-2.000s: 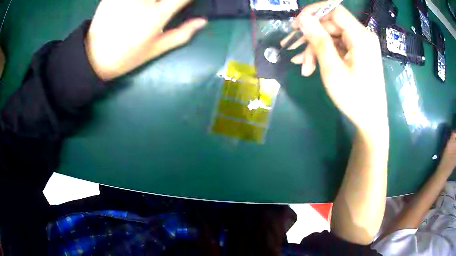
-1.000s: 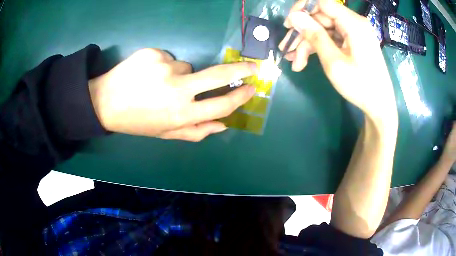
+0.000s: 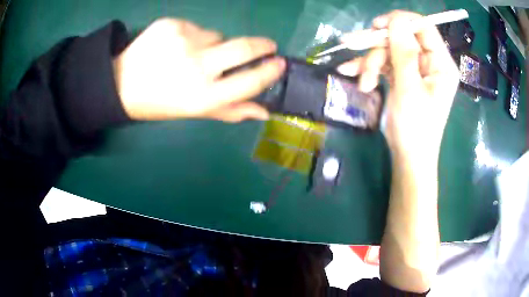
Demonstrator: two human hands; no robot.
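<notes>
A black phone housing [image 3: 306,91] lies across the middle, with a silvery-blue circuit board [image 3: 350,103] at its right end. My left hand [image 3: 194,75] holds the housing's left end with the fingers. My right hand [image 3: 406,64] is at the right end and holds white tweezers [image 3: 371,39], whose tip is over the housing's far edge near a small yellow bit [image 3: 313,57]. The tape sheet [image 3: 290,142] with yellow rectangles lies partly under the housing. A black speaker module [image 3: 328,169] with a white round spot lies beside the sheet; a small white connector [image 3: 258,207] lies nearer me.
Several other black device units [image 3: 479,75] lie at the far right. A clear glaring film [image 3: 322,29] lies beyond the housing, and another glare strip [image 3: 482,148] is at the right. A person's light sleeve [image 3: 503,203] shows at the right edge. The green table's near edge [image 3: 220,232] curves below.
The black housing now lies over the far part of the tape sheet, between my hands. The speaker module has moved nearer me. My left hand has moved off the sheet onto the housing; the tweezers now point left.
</notes>
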